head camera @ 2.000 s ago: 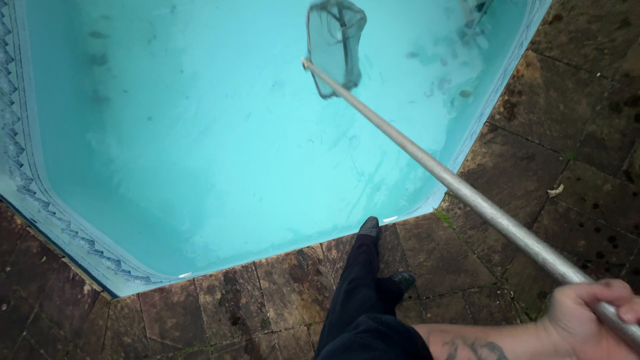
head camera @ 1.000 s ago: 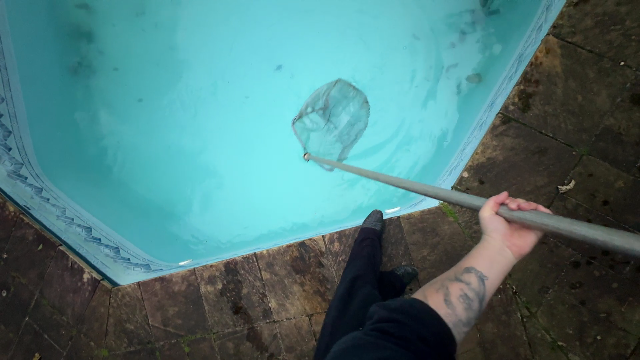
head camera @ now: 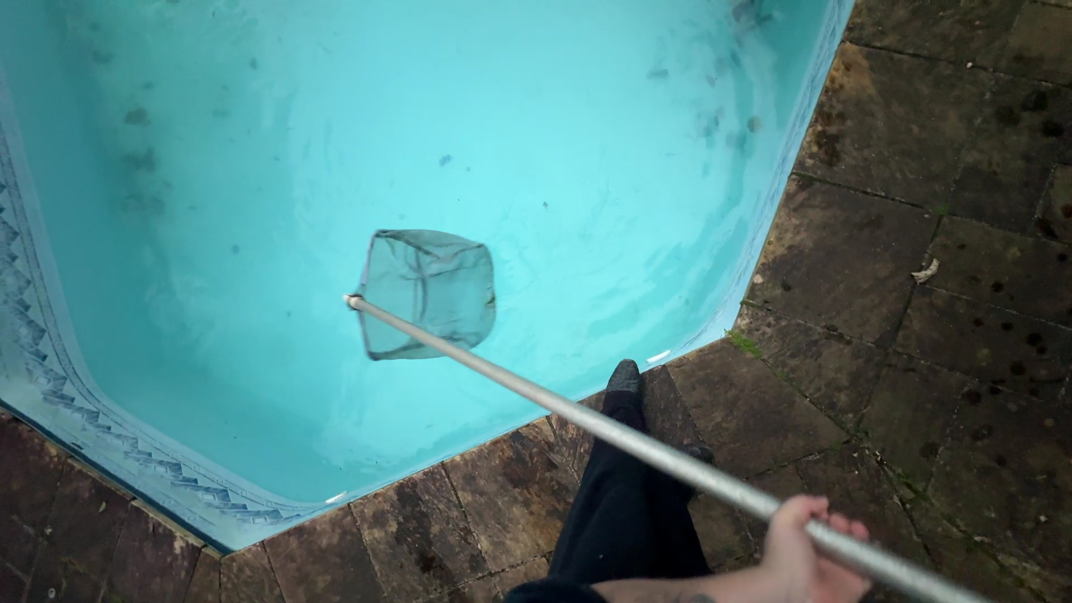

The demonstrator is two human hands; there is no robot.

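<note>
My left hand [head camera: 816,553] reaches in from the bottom edge with the palm up, its fingers curled round a long metal pole [head camera: 586,419]. The pole runs from the lower right up to the left, across my dark trouser leg and over the pool's edge. At its far end is a mesh pool skimmer net [head camera: 435,293], spread out at the water, with a dark frame. How deep the net sits I cannot tell. The pole's near end runs out of view at the lower right. My right hand is not in view.
Pale blue pool water [head camera: 502,167] holds scattered dark specks and patches. A patterned liner border [head camera: 75,410] lines the left wall. Dark stone paving [head camera: 854,260] surrounds the corner, with a dry leaf [head camera: 925,270] on it. My foot [head camera: 624,381] is at the edge.
Since one second ago, my left hand has moved down in the view, still round the pole. The net has shifted left, and the pole slants more steeply.
</note>
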